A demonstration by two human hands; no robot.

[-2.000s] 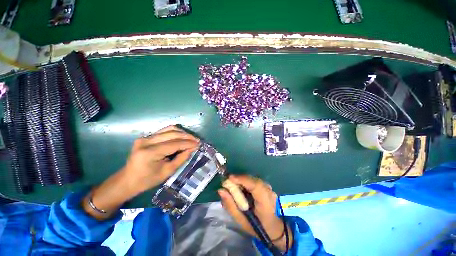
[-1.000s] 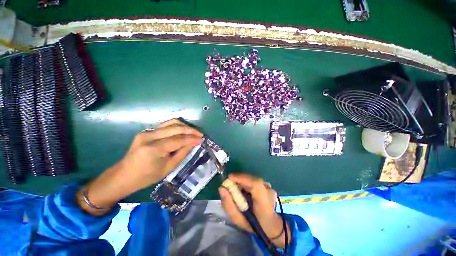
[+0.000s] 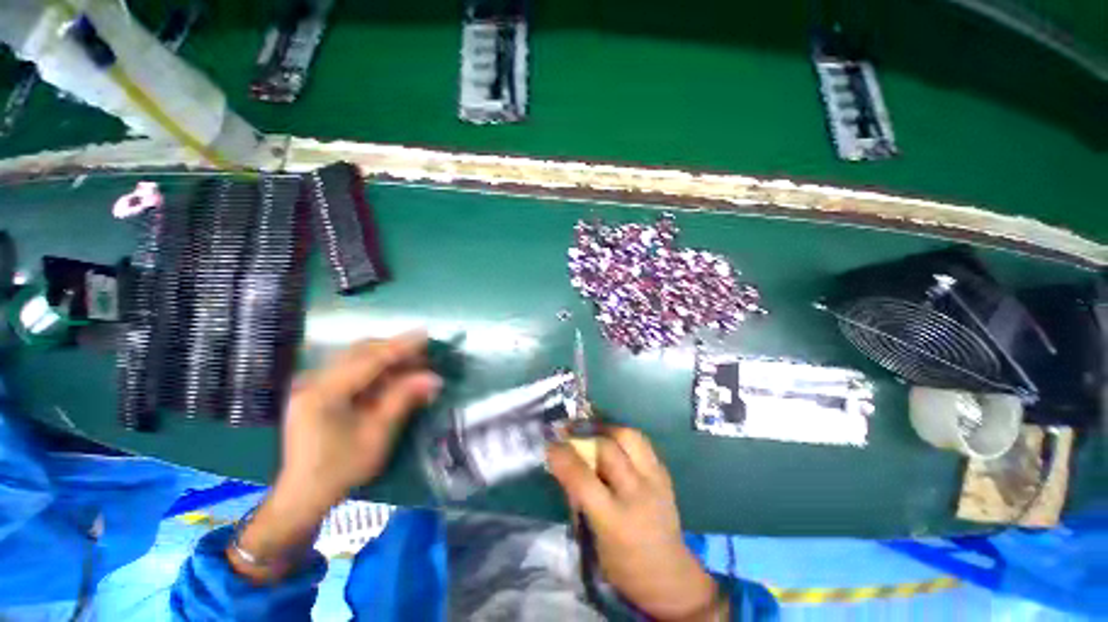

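The phone frame assembly lies tilted on the green mat in front of me, blurred. My left hand, also blurred, is to its left, off it, with a small dark part seemingly pinched at the fingertips. My right hand holds the soldering iron by its pale grip. Its thin metal tip points up past the assembly's upper right end; I cannot tell if they touch. A second phone assembly lies to the right.
A heap of tiny purple-silver parts is mid-bench. Ribbed black rows stand left. A fan, white cup and tan pad are right. Behind the whitish rail, the belt carries phone assemblies.
My left hand has come off the assembly and moved left. The iron now points more upright. The view has shifted, showing more of the belt and the left side.
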